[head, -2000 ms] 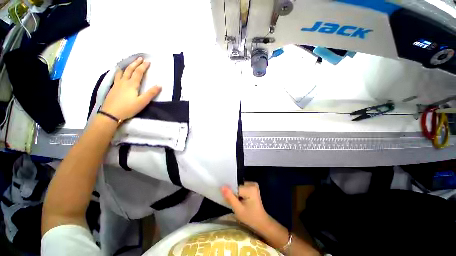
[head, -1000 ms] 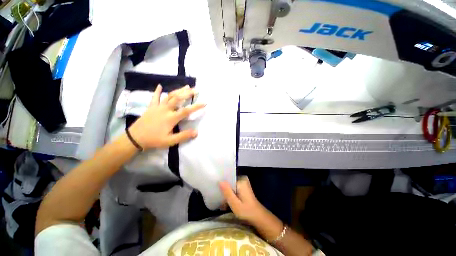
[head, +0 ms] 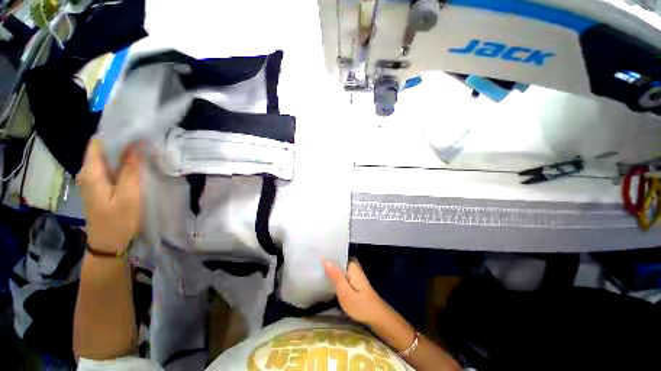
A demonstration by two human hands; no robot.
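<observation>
The light grey garment body panel (head: 312,196) with black strips (head: 267,210) lies over the table's front edge, left of the needle. A pale pocket or flap piece (head: 232,153) with a black band above it lies on the panel. My left hand (head: 112,192) is at the panel's left side, holding a blurred, raised fold of grey fabric between thumb and fingers. My right hand (head: 353,290) pinches the panel's lower right edge below the table edge. The presser foot and needle (head: 355,76) are above and right of the panel, apart from the pocket piece.
The white sewing machine (head: 500,52) spans the upper right. Thread snips (head: 552,171) and red and yellow scissors (head: 639,196) lie at the right. A ruler (head: 435,213) runs along the front edge. Black pieces (head: 61,123) are piled left, and garment bundles (head: 45,268) hang below.
My left hand has moved left from the pocket piece to the panel's left side and lifted a fold there. The pocket piece is now uncovered. My right hand keeps its pinch at the lower edge.
</observation>
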